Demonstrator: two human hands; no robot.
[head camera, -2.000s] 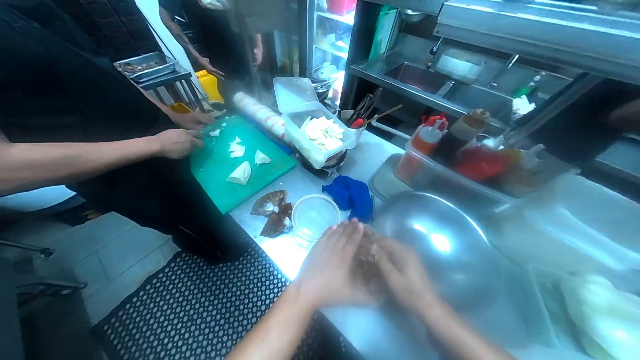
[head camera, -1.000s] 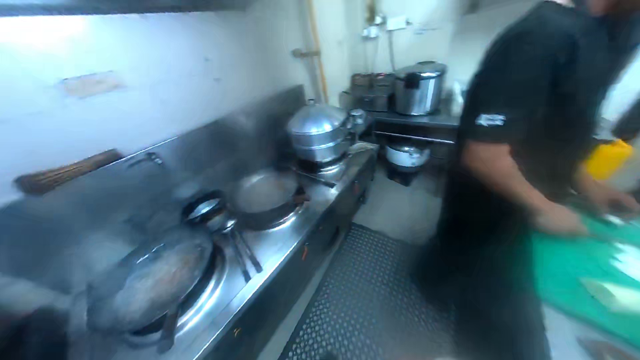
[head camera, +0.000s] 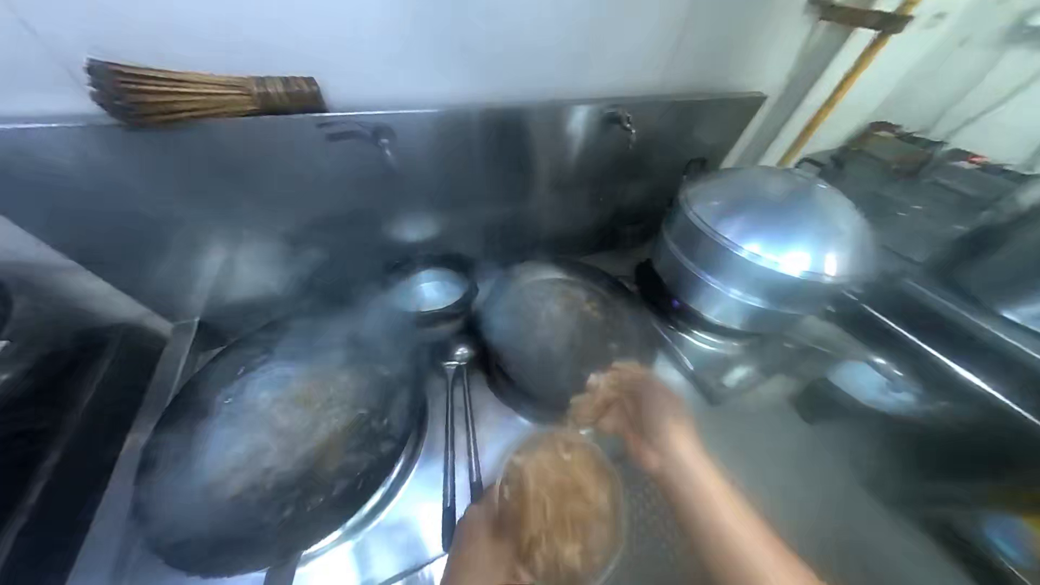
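Low in the head view, my left hand (head camera: 485, 536) grips the left side of a round clear container (head camera: 561, 508) filled with light brown food strips. Just above its rim, my right hand (head camera: 638, 410) is closed around some of the same pale brown food, near the front edge of a dark wok (head camera: 561, 325). To the left, a larger wok (head camera: 292, 439) steams over its burner with liquid and food in it. Two long-handled utensils (head camera: 459, 422) lie between the woks. The food is blurred, so its kind cannot be told.
A small pot (head camera: 431, 291) of pale liquid sits behind the utensils. A lidded metal steamer (head camera: 760, 244) stands at the right on the stove. Taps stick out from the steel backsplash (head camera: 504, 162), and a bamboo wok brush (head camera: 207, 91) rests on its top edge.
The view has swung from the prep counter to the stove. Two seconds ago my hands were together beside a large steel bowl; now they hold the container and some food.
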